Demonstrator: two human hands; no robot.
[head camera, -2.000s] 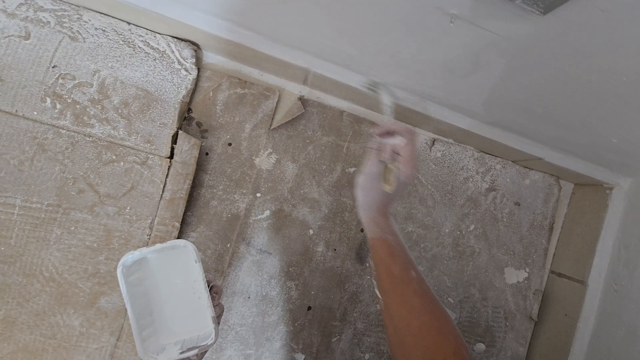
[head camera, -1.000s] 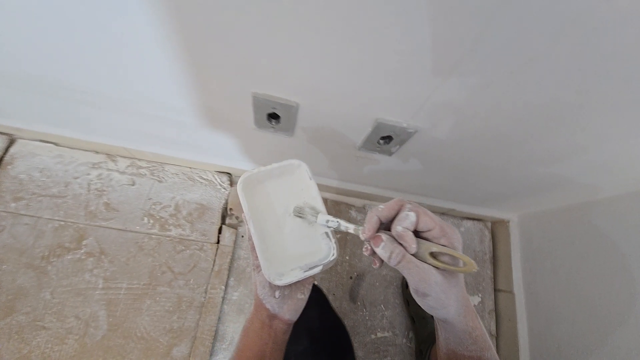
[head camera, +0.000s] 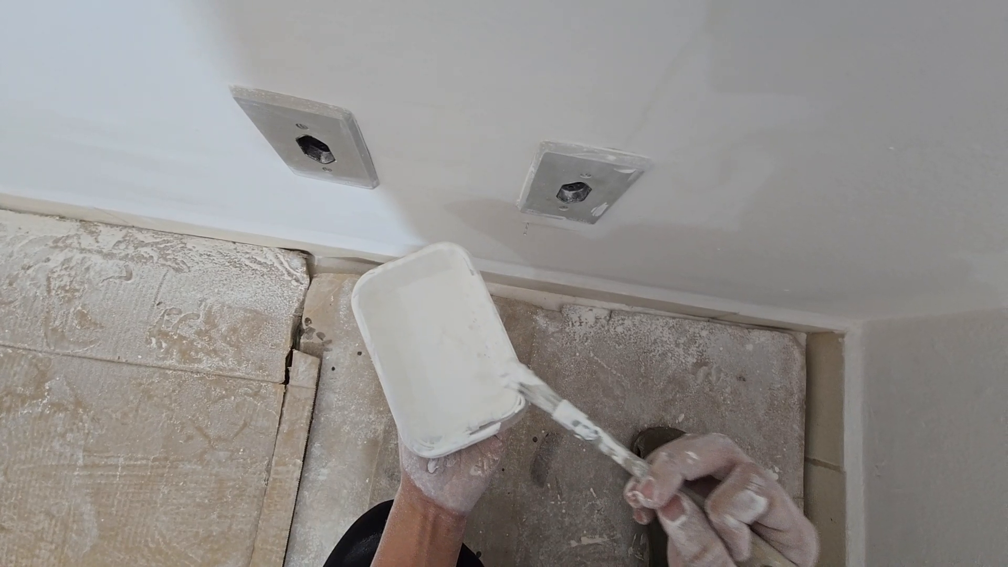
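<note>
My left hand (head camera: 453, 472), dusted white, holds a white plastic tub (head camera: 433, 346) from below. White paint fills part of the tub, and its walls are smeared. In my right hand (head camera: 724, 500), also marked with paint, is a paintbrush (head camera: 587, 429) gripped by its handle. The brush's white-coated bristles touch the tub's right rim near the lower corner. Part of the handle is hidden behind my fingers.
Two grey outlet plates (head camera: 315, 148) are set in the white wall (head camera: 472, 79) beyond the tub. Paint-stained cardboard (head camera: 134, 441) covers the floor at left, and a dusty sheet (head camera: 669, 362) lies at right. A wall corner stands at far right.
The brush was inside the tub a second ago; its bristles are now at the right rim. Two seconds ago my right hand was apart from the tub. The view has shifted up to the wall.
</note>
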